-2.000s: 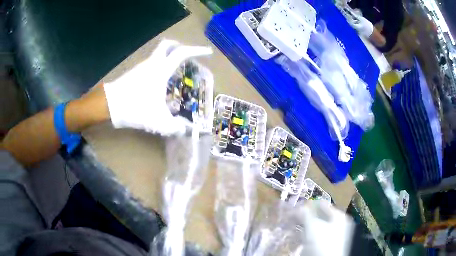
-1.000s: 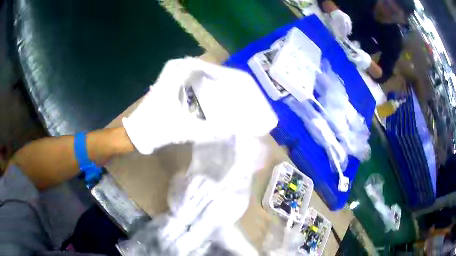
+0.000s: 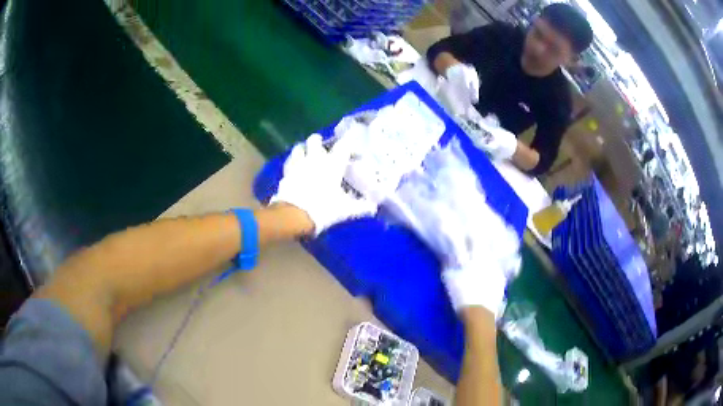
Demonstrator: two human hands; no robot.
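Observation:
My left hand (image 3: 321,186), in a white glove, grips white power strip housings (image 3: 396,143) at the left side of the blue tray stack (image 3: 369,266). Their outlines are blurred, and I cannot tell how many there are. My right hand (image 3: 476,285), also gloved, is closed around the lower end of the crinkled clear plastic bags (image 3: 456,206) with white cords, over the stack's right side. An open housing (image 3: 376,363) with a yellow transformer lies on the tan board. Part of another shows beside it at the bottom edge.
A person in dark clothes and white gloves (image 3: 491,139) works across the green belt (image 3: 230,71). More blue trays (image 3: 606,270) stand at the right, by a yellowish bottle (image 3: 548,216). A bagged cord with a white end (image 3: 577,369) lies at lower right.
Both hands have moved from over the tan board to the blue stack, with housings and bagged cords. Two open housings have left the board since the earliest frame. The view has shifted, showing more of the person.

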